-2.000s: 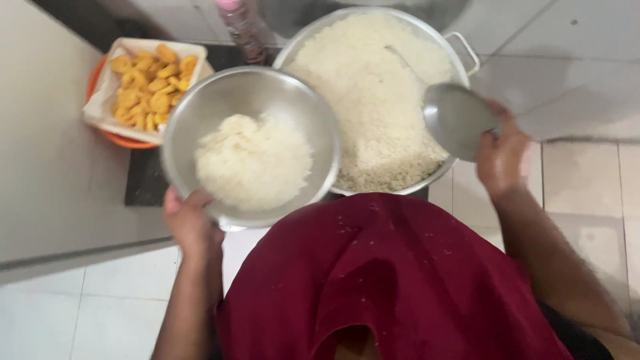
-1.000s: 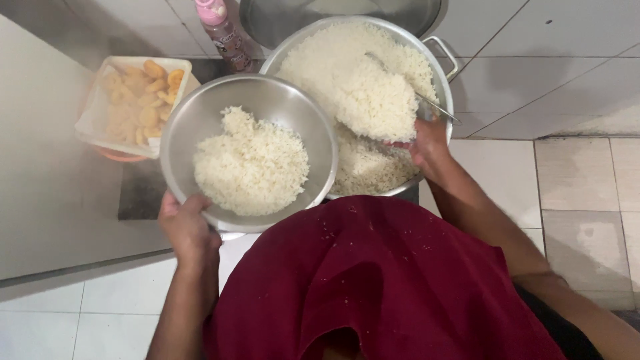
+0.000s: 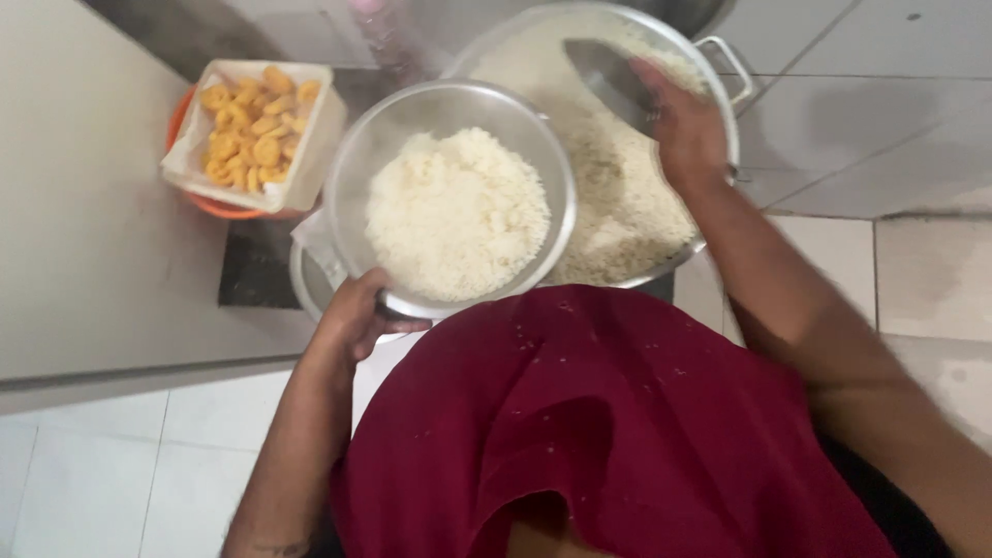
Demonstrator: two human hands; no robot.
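Observation:
Cooked white rice (image 3: 461, 213) is heaped in a steel bowl (image 3: 353, 174), whose lower left rim my left hand (image 3: 360, 314) grips. To the right stands a large metal pot (image 3: 721, 136) with more rice (image 3: 628, 201) in it. My right hand (image 3: 686, 128) is over that pot, closed on a metal scoop (image 3: 612, 81), blurred and tilted; its handle is hidden by the hand. The bowl overlaps the pot's left side.
A white basket (image 3: 333, 128) of orange-yellow snack pieces (image 3: 256, 128) stands over an orange container (image 3: 221, 208) at the left. Behind the bowl is a pink-capped bottle (image 3: 380, 23). Another round metal rim (image 3: 302, 287) shows beneath the bowl. Tiled wall (image 3: 876, 101) lies beyond the pot.
The heaped rice on the scoop is gone from it, and the bowl holds a larger mound. My right hand has moved back over the pot, farther from me. My left hand stays at the bowl's rim.

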